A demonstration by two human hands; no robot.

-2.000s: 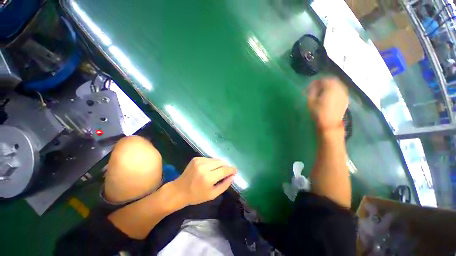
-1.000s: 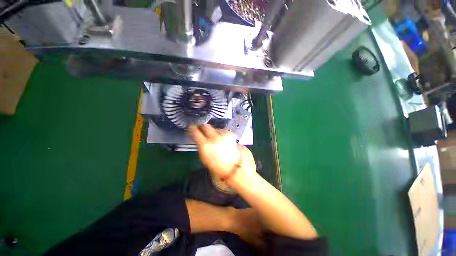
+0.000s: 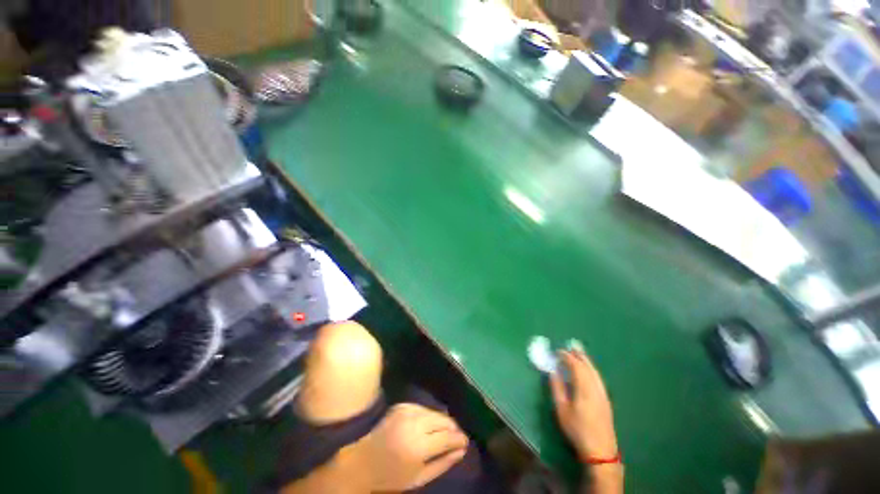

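Note:
A whitish fan blade (image 3: 542,354) is at the fingertips of my right hand (image 3: 586,400), low over the green bench; the fingers and thumb close around its edge and partly hide it. My left hand (image 3: 417,446) rests near my raised knee, fingers loosely bent and slightly apart, with nothing seen in it. A black ribbed fan grille (image 3: 164,355) sits in the machine at the left, partly hidden by a metal bar. Another black grille with a whitish blade inside (image 3: 741,353) stands at the bench's right side.
The machine frame (image 3: 178,125) stands left of the bench, with a red light (image 3: 299,316) near my knee. A black round grille (image 3: 458,89) and a grey box (image 3: 584,85) are at the bench's far part. A brown carton (image 3: 825,468) is at the lower right. The picture is blurred.
The view has swung from the machine back to the bench. My right hand has moved from beside the grille in the machine to the whitish blade on the bench. My left hand now shows clearly.

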